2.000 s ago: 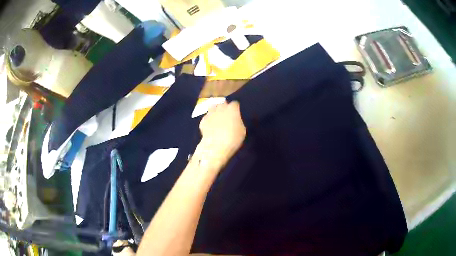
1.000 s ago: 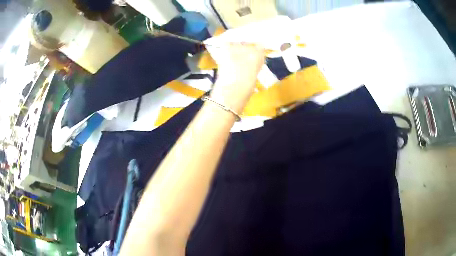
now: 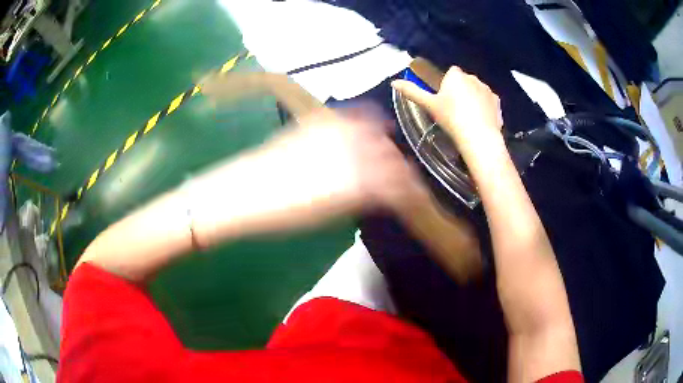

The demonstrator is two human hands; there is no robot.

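My right hand [image 3: 468, 108] is closed around the brown handle of the steam iron [image 3: 421, 135], whose curved silver body is over the dark navy garment piece [image 3: 592, 247]. The iron's blue part shows beside my thumb. My left hand [image 3: 371, 161] is strongly blurred and holds the tan L-square [image 3: 445, 239]. One arm of the square lies over the navy cloth, the other reaches out over the floor. My left fingers are too blurred to make out.
Grey-blue hose and cables [image 3: 588, 142] trail to the right. A white cover [image 3: 314, 37] shows at the table edge. The silver tray [image 3: 653, 363] is at the lower right. Green floor with a yellow-black line [image 3: 142, 135] lies left.
The view has swung left and down. My left hand has come from the table's far side with the L-square. My right hand and the iron have come into view.
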